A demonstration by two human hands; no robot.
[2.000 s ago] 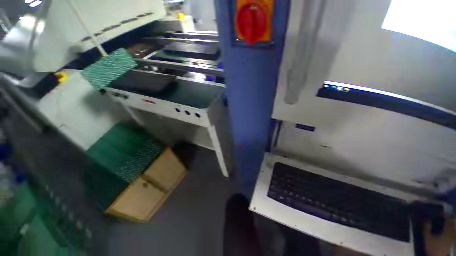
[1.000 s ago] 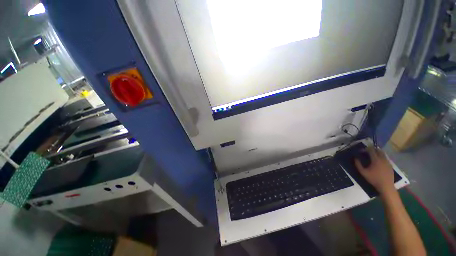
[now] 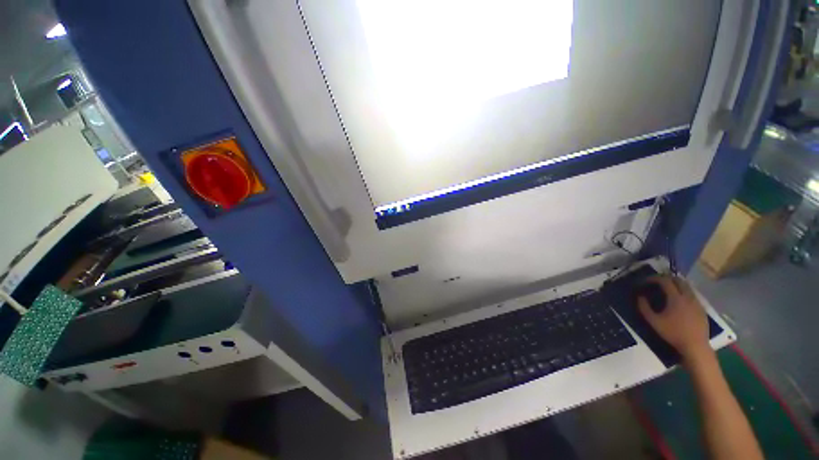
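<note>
My right hand (image 3: 675, 314) rests on the black mouse (image 3: 652, 296) with its fingers around it. The mouse sits on a dark pad (image 3: 663, 345) at the right end of the white shelf (image 3: 485, 429). The long black keyboard (image 3: 521, 349) lies left of the pad. Above the shelf is the large monitor (image 3: 620, 72), with a bright white window washed out by glare. My left hand is not in view.
A blue post with a red rotary switch (image 3: 218, 179) stands left of the monitor. Further left are a conveyor table (image 3: 215, 316) and a green dotted panel (image 3: 40, 334). A wooden box (image 3: 738, 232) stands at the right, above a red-edged green mat (image 3: 738, 409).
The view has swung right from the conveyor to face the monitor and keyboard shelf. My right hand stays at the mouse.
</note>
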